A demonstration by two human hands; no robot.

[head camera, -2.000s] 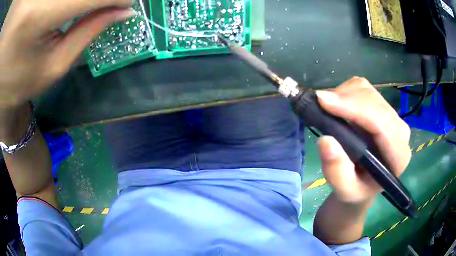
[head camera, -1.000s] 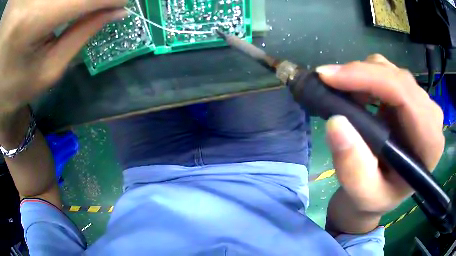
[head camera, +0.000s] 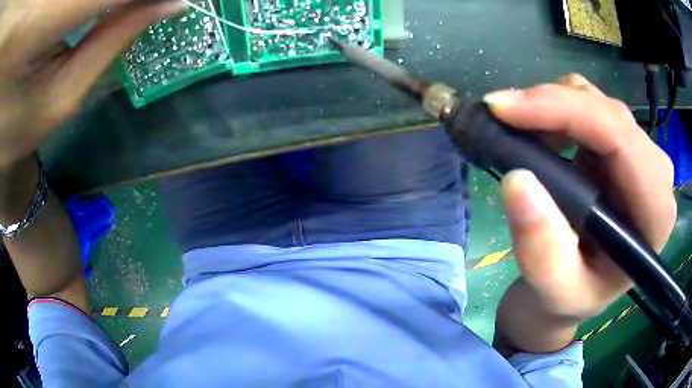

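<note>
My right hand point(head camera: 588, 189) grips the black handle of a soldering iron point(head camera: 523, 151). Its long grey tip points up and left and meets the lower right part of a green circuit board point(head camera: 292, 47) covered in silver dots. My left hand point(head camera: 57, 64), cut off by the left edge, pinches a thin silvery solder wire point(head camera: 243, 28) between fingertips at the top. The wire curves right to near the iron's tip; whether they touch is unclear. A second green board point(head camera: 171, 57) lies tilted at the left, partly behind my left hand. Both boards are cut off by the top edge.
A yellow-brown sponge point(head camera: 596, 19) in a tray and a black station point(head camera: 652, 34) with cords stand at the top right. A pale green pad point(head camera: 394, 21) shows right of the boards. Silver specks lie on the dark green bench, whose front edge point(head camera: 250, 159) runs before my lap.
My right hand and the iron have moved right and closer to the camera since the oldest frame. The boards sit slightly higher in the picture. The iron's tip remains on the same board.
</note>
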